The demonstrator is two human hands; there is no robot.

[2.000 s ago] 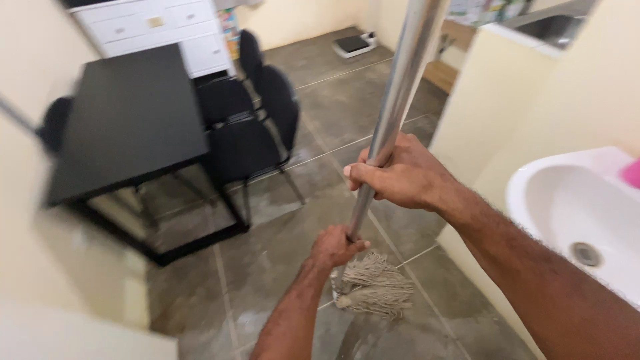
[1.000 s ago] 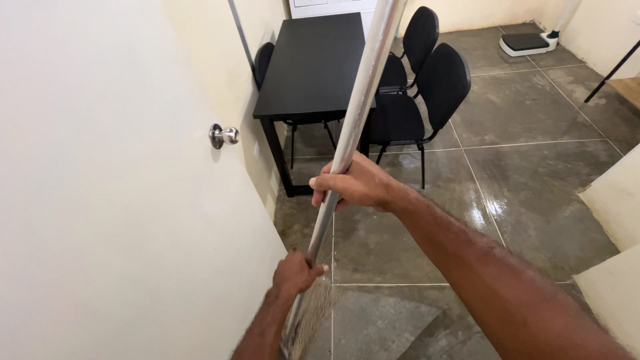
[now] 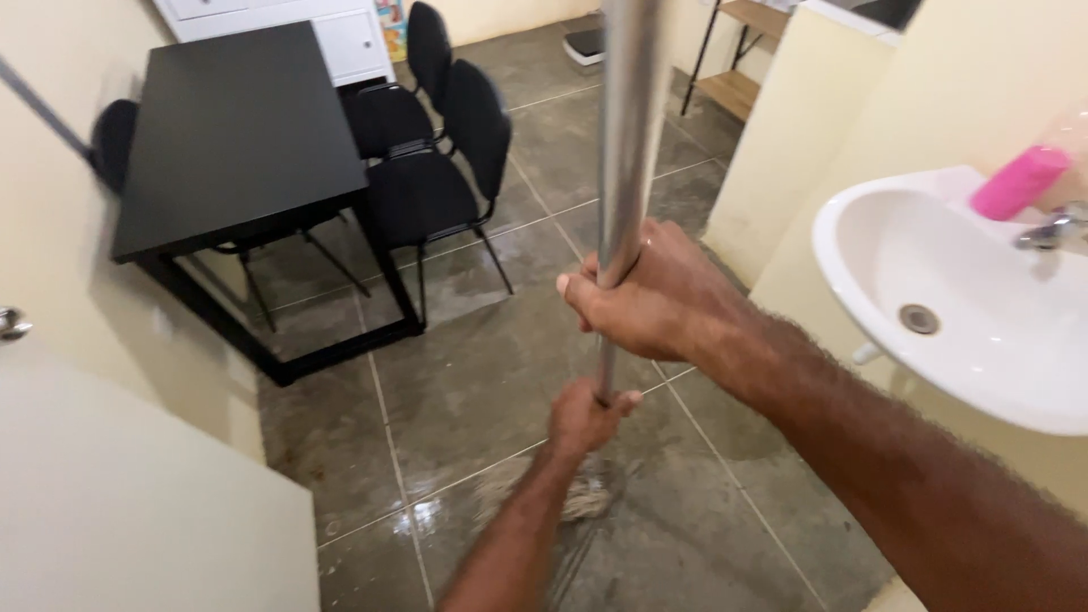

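A string mop's metal handle [image 3: 627, 127] runs from the top of the view down toward the floor. My right hand [image 3: 650, 297] is closed around it near the middle of the view. Lower on the same handle, my left hand [image 3: 586, 416] grips it, thumb pointing right. The mop's pale string head [image 3: 586, 497] lies on the grey tiled floor [image 3: 476, 374], partly behind my left forearm and somewhat blurred. Wet, shiny patches show on the tiles around it.
A black table [image 3: 238, 136] with black chairs [image 3: 476, 127] stands at the left. The white door [image 3: 144, 493] fills the lower left. On the right are a white washbasin [image 3: 867, 229], a pink bottle [image 3: 1020, 183] and a wall edge. A floor scale [image 3: 585, 47] and wooden shelf [image 3: 727, 95] stand farther back.
The view has swung right since one second ago, bringing the washbasin back in. The mop head, at the lower left beside the door then, now lies farther from the door. Both hands have kept hold of the handle.
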